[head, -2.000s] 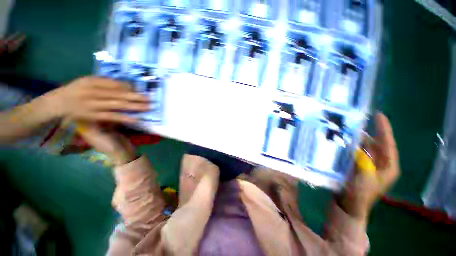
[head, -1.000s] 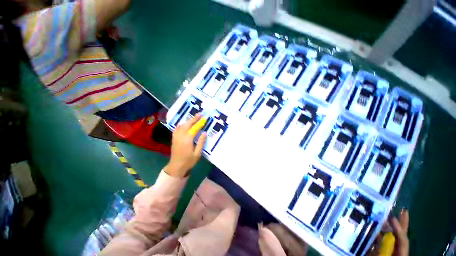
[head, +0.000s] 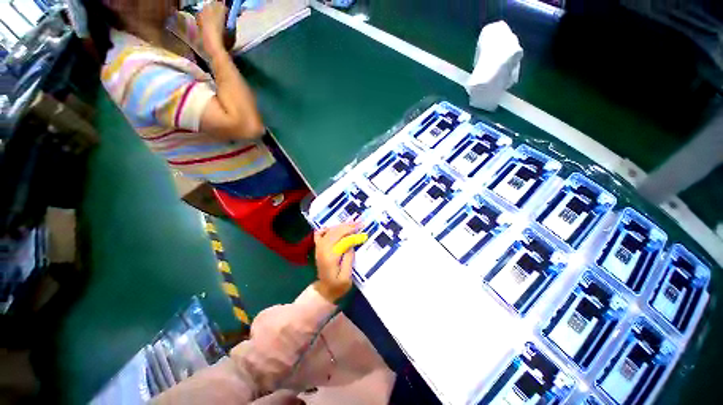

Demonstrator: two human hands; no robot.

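Observation:
A clear bluish blister tray (head: 584, 257) lies tilted across the right half of the view. Most of its pockets hold flat display modules (head: 520, 272) with black flex parts and pale code labels. A bright white area without modules shows along its near side. My left hand (head: 337, 257), with a yellow finger cot, is at the tray's near left edge, its fingers over the edge beside a module (head: 379, 247). Whether it grips the tray or a module cannot be told. My right hand is out of the picture.
A person in a striped shirt (head: 170, 103) sits on a red stool (head: 269, 217) at the left. A white rail (head: 547, 119) with a white object (head: 495, 63) runs behind the green bench (head: 349, 87). Plastic-wrapped items (head: 170, 352) are at lower left.
The view has swung left, showing more of the bench and the neighbouring person. The tray sits lower and further right in the picture. My right hand has gone out of view.

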